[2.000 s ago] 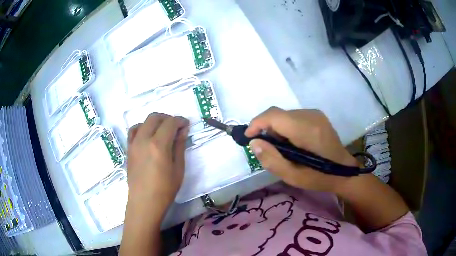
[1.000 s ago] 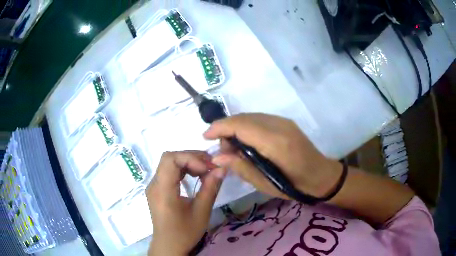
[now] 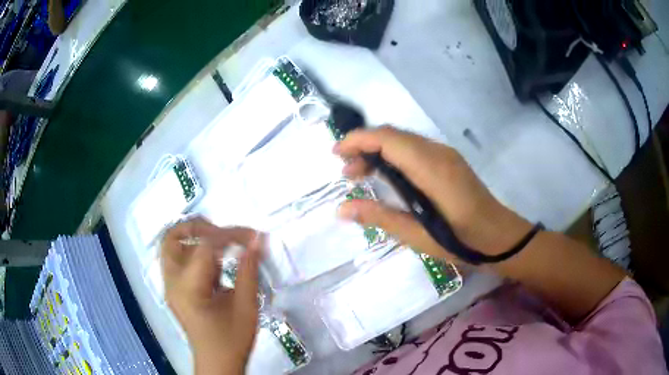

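My right hand [image 3: 433, 190] holds the black soldering iron [image 3: 419, 205] like a pen, its blurred front end over the boards of the upper right-row cases. My left hand [image 3: 213, 271], blurred with fingers curled, is over the left-row cases; whether it holds anything cannot be told. White power bank cases [image 3: 381, 304] lie in two slanting rows. Each visible one has a green circuit board [image 3: 440, 275] across its right end. Thin white cables [image 3: 315, 192] run along the case edges. The iron's tip is not clear.
A black dish of silvery bits [image 3: 345, 16] is at the top. A black fan [image 3: 532, 47] with cords [image 3: 612, 88] stands upper right. Stacked cell trays [image 3: 99, 304] are lower left, beside a black strip [image 3: 125, 293]. A green conveyor [image 3: 147, 124] curves along the upper left.
My left hand has moved left, away from my right hand, to the left row. My right hand and the iron have moved right and up. The view has shifted, showing the dish.
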